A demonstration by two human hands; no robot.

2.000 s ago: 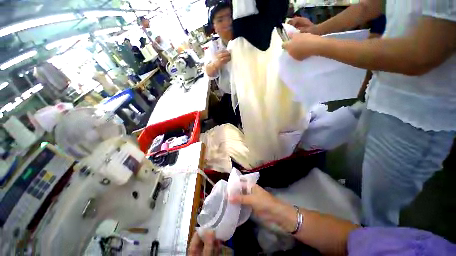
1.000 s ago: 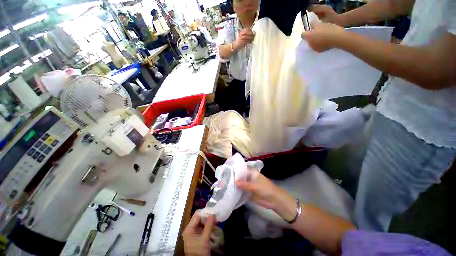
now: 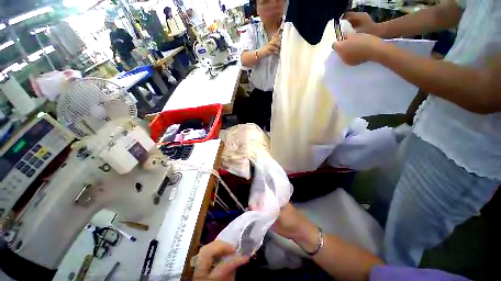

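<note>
A thin, sheer white cut piece is held in the air beyond the table's front edge, stretched as a curved strip between my hands. My left hand grips its lower end at the bottom of the view. My right hand, with a bracelet at the wrist, holds it further up; its fingers are partly hidden by the cloth. The upper part of the piece overlaps the cream cloth behind it in the view.
Sewing machine at left; black-handled scissors, pen and slim black tool on its bed. Red basket behind. Cream garment hangs ahead. A standing person at right holds a white sheet; another person faces me.
The white piece has gone from bunched and folded to a longer, opened strip, its upper end now higher. Both hands still hold it. The view has shifted slightly.
</note>
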